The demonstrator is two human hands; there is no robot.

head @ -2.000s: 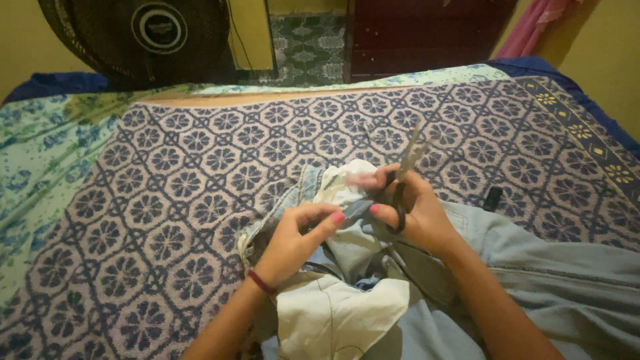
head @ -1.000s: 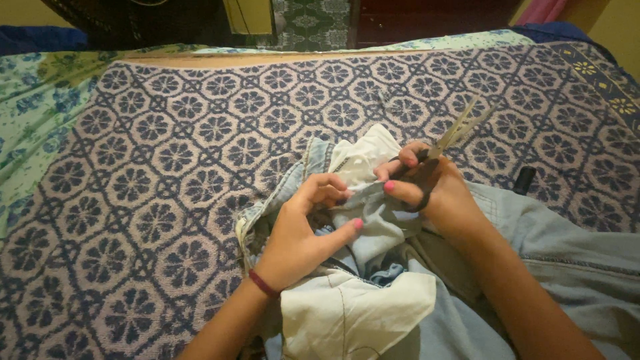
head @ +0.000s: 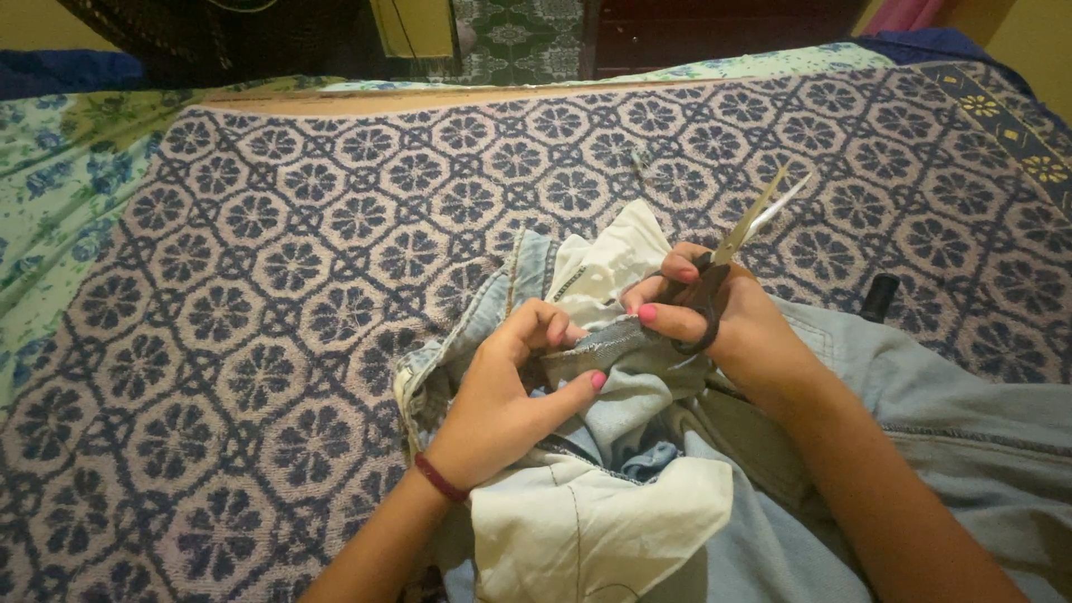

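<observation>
Light blue denim jeans (head: 863,368) lie bunched on a patterned cloth, with white pocket linings (head: 603,519) showing. My left hand (head: 511,394), with a dark red band at the wrist, has its fingertips at a denim seam edge (head: 607,335), thumb spread over the fabric. Opposite it, my right hand (head: 737,327) pinches the other end of that edge between thumb and finger. Dark-handled scissors (head: 712,285) hang on the right hand's fingers, their blades slightly apart and pointing up and away to the right. The undersides of both hands are hidden.
A small black cylindrical object (head: 879,297) stands out beside the jeans at the right. The patterned cloth (head: 251,335) covers the surface, over a green floral sheet (head: 75,184) at the left. A dark fan (head: 243,42) is partly in view at the back left.
The thumb and fingers of my right hand have come down onto the denim edge, which now shows stretched between the hands. The scissors have stayed in the right hand. The view has tilted down since the first frame.
</observation>
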